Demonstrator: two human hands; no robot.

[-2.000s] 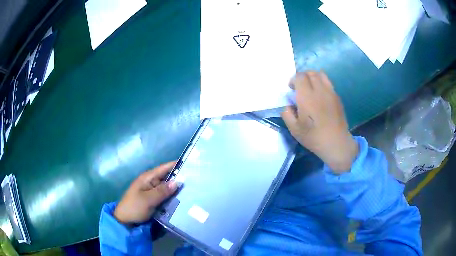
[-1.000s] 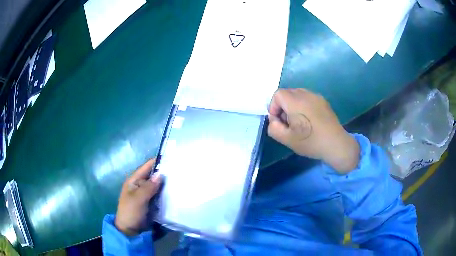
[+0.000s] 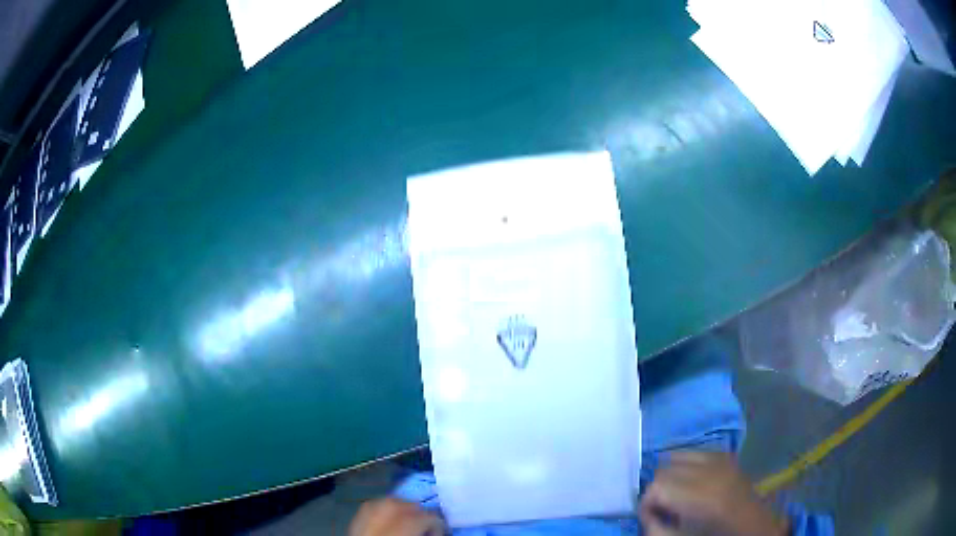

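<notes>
A white bag with a triangle mark lies upright in view at the centre, its far part over the green mat and its near end over my lap. A greyish rectangle shows through it, so a panel is inside; the panel itself is hidden. My left hand is at the bag's near left corner, mostly cut off by the bottom edge. My right hand is closed at the near right corner, slightly blurred.
Fanned white bags lie at the far right. Dark panels on white sheets lie at the far left, a white sheet at the far edge. Stacked silvery edges are at the lower left. A crumpled clear bag is right of the table.
The panel has gone inside the white bag. The bag has come nearer to me, and both hands have moved down to its near corners.
</notes>
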